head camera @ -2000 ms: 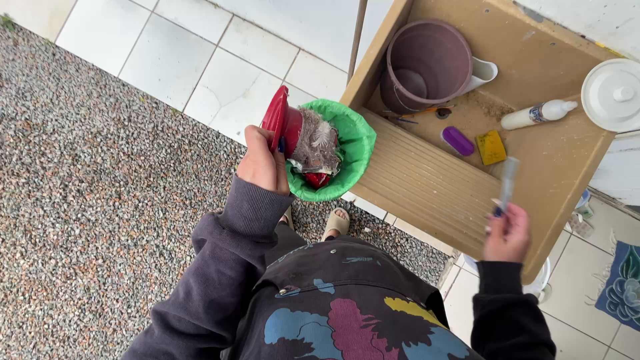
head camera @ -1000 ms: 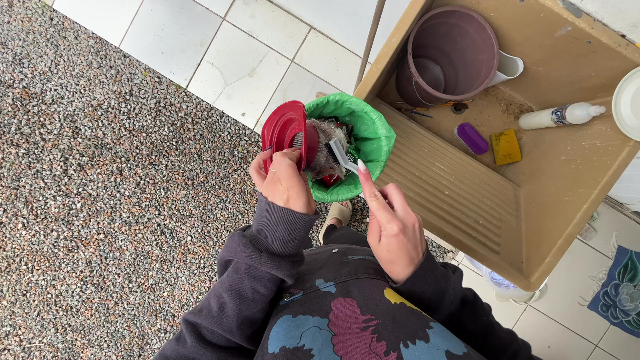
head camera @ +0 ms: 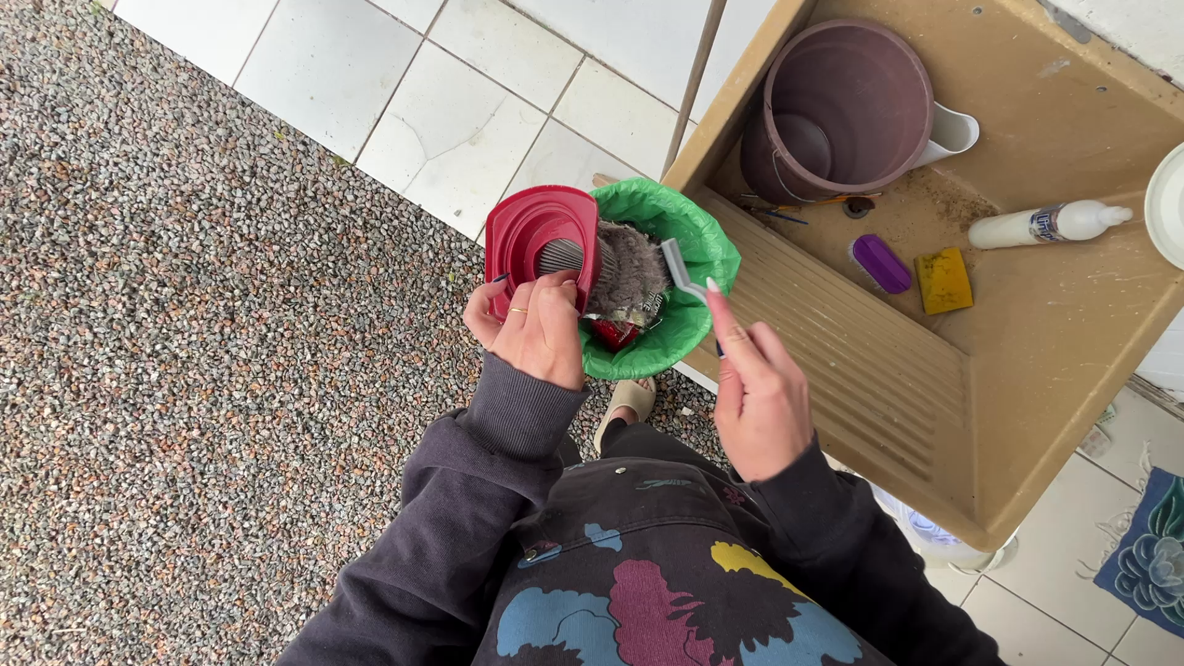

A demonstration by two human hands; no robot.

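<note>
My left hand (head camera: 532,324) grips the rim of a red plastic filter holder (head camera: 539,236), whose pleated filter (head camera: 562,258) shows through the opening. Thick grey dust (head camera: 632,268) clings to its right side, over a bin lined with a green plastic bag (head camera: 698,236). A small grey-headed brush (head camera: 680,268) is held in my right hand (head camera: 760,398), forefinger stretched along its handle. The brush head is beside the dust; whether they touch I cannot tell. Below the dust, red and dark wrappers (head camera: 618,333) lie in the bag.
To the right, a tan utility sink (head camera: 1054,388) with a ribbed washboard holds a brown bucket (head camera: 846,111), a purple-backed brush (head camera: 881,264), a yellow sponge (head camera: 943,280) and a white bottle (head camera: 1045,224). A thin pole (head camera: 694,88) stands behind the bin. Gravel (head camera: 231,370) covers the left.
My right hand has come from over the sink to the bin, bringing the brush near the dust. The red holder has turned, its round opening now facing up.
</note>
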